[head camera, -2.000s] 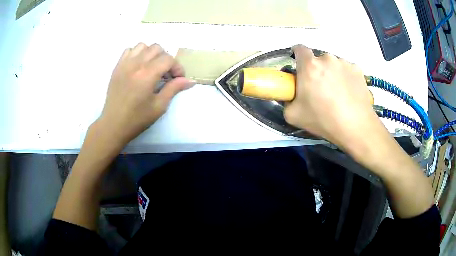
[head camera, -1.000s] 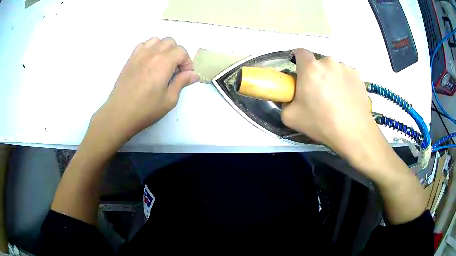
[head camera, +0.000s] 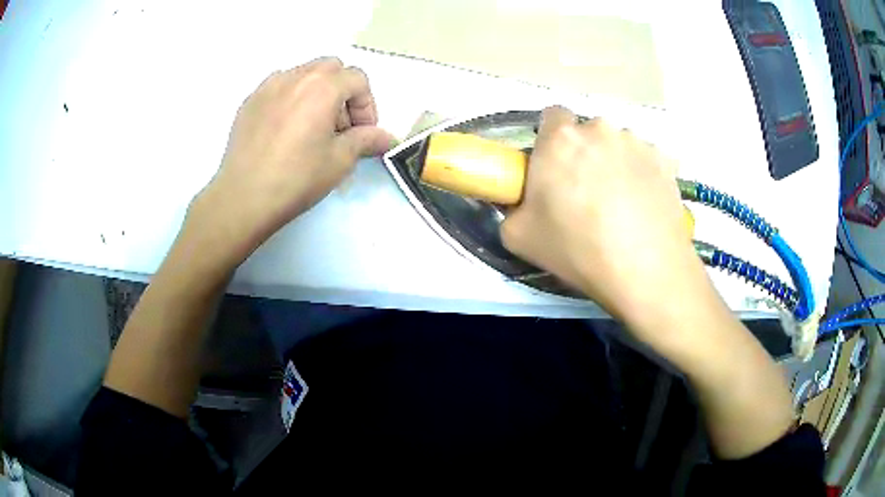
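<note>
The steam iron (head camera: pixel 466 228) lies on the white table with its point to the left. My right hand (head camera: pixel 602 194) is closed around its yellow-orange wooden handle (head camera: pixel 474 167). A khaki cut fabric piece (head camera: pixel 425 123) lies mostly under the iron; only a small corner shows above the tip. My left hand (head camera: pixel 311 131) is just left of the iron's point, with thumb and forefinger together at the fabric's end. Whether fabric is between these fingertips is hard to see.
A larger khaki stack (head camera: pixel 514 44) lies on the white table (head camera: pixel 146 194) beyond the iron. A dark iron rest (head camera: pixel 776 92) with reddish marks is at the right. Blue spiral-wrapped hoses (head camera: pixel 742 209) trail right from the iron. The table's near edge runs before my dark-clothed body.
The iron has moved left along the fabric piece, covering most of it. My left hand's fingertips are now at the piece's left end, close to the iron's point. The view has shifted.
</note>
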